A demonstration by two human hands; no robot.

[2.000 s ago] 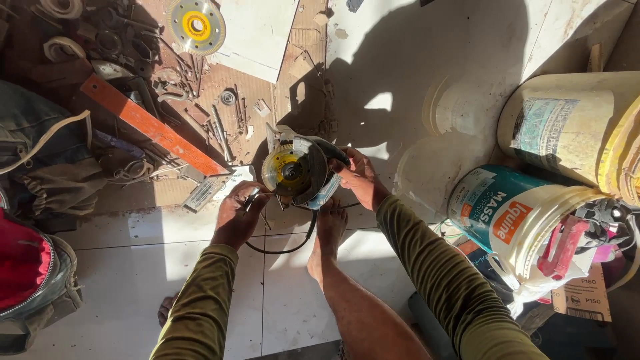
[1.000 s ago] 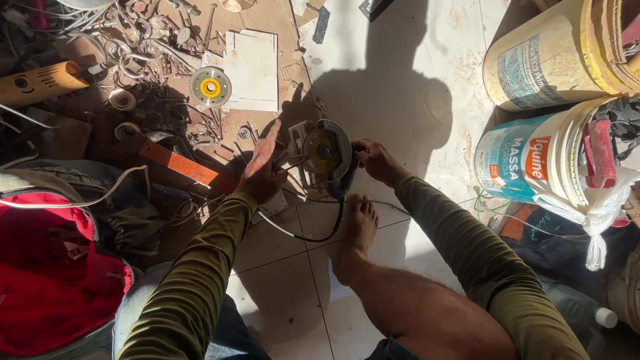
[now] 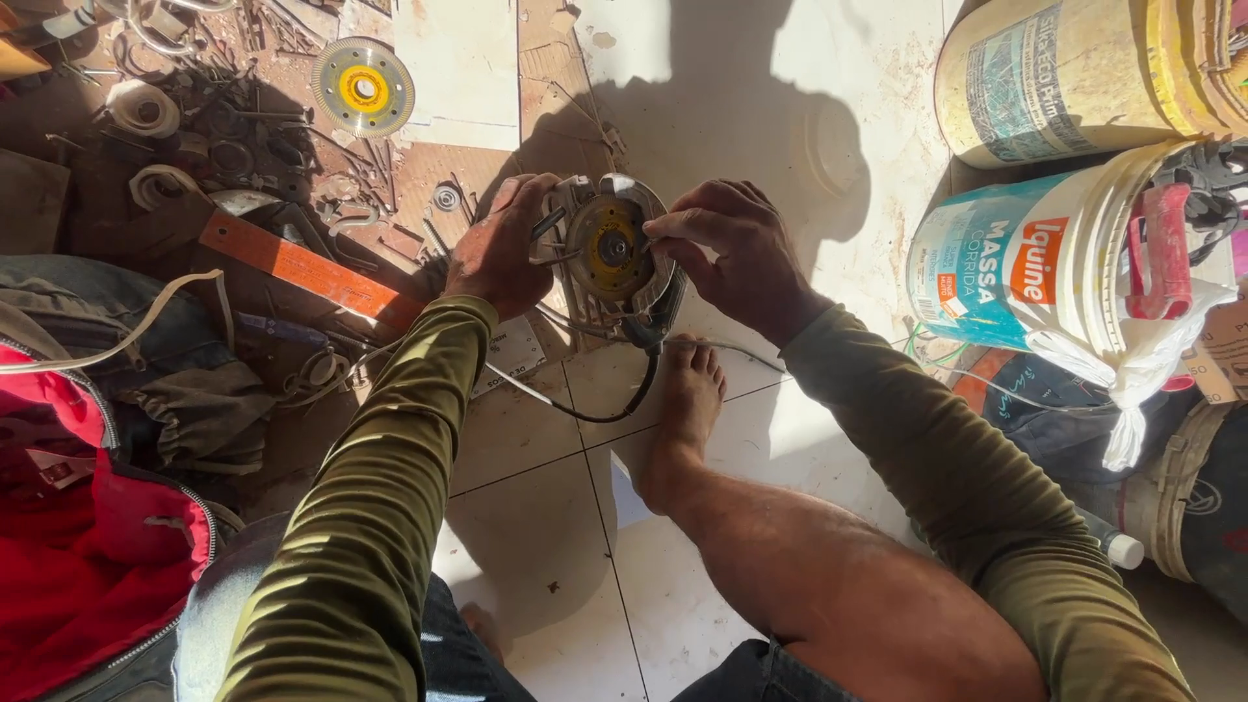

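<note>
A corded power saw or grinder (image 3: 643, 302) with a round cutting disc (image 3: 609, 246) faces up near the middle of the view, above my bare foot. My left hand (image 3: 502, 239) is at its left side, with a thin metal rod or tool pointing from the fingers toward the disc; how the fingers close on it is partly hidden. My right hand (image 3: 726, 244) has thumb and fingertips drawn together at the disc's right edge; whether something small is between them cannot be told. The black cable (image 3: 639, 390) curves below the tool. Another disc with a yellow centre (image 3: 363, 88) lies at the upper left.
Screws and metal scraps spread over cardboard at the upper left, beside an orange metal bar (image 3: 302, 268) and a white board (image 3: 456, 73). An open red-lined bag (image 3: 88, 546) lies at lower left. Two plastic buckets (image 3: 1033, 88) (image 3: 994, 244) lie at right.
My right hand has come off the tool's right side to the disc's edge. My left hand, raised with fingers spread one second ago, is now against the tool's left side.
</note>
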